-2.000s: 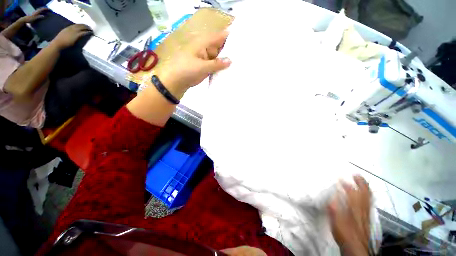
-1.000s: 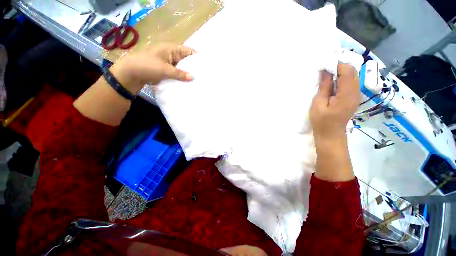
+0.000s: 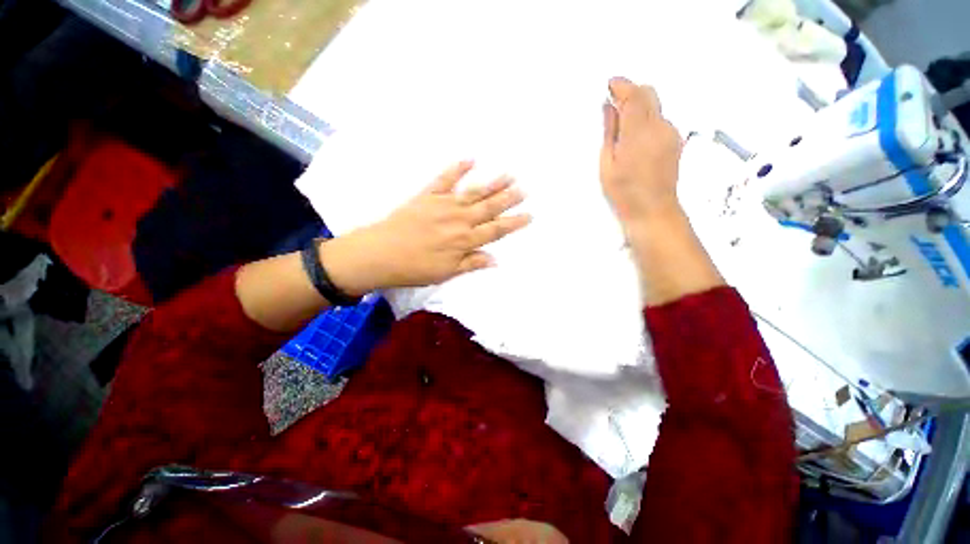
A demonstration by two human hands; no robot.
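Note:
The white fabric piece (image 3: 553,276) lies over the white table, its lower edge hanging over the front edge towards my lap. It is overexposed, so its far outline blends into the table. My left hand (image 3: 452,228) lies flat on it with the fingers spread. My right hand (image 3: 641,149) is on the fabric further up, fingers curled with the thumb near the fingertips; whether cloth is pinched is not clear. The sewing machine (image 3: 851,170), white with a blue stripe, stands right of my right hand, and no cloth shows under its head.
Red scissors handles (image 3: 207,9) and a tan board (image 3: 279,48) are at the upper left. A blue crate (image 3: 338,338) is below the table's front edge. A side tray (image 3: 888,468) with small items is at the lower right. Pale cloth (image 3: 798,32) lies at the back.
The fabric was held up between both hands and is now down on the table. My left hand has opened flat on it. The view has shifted, and the scissors are nearly out of it.

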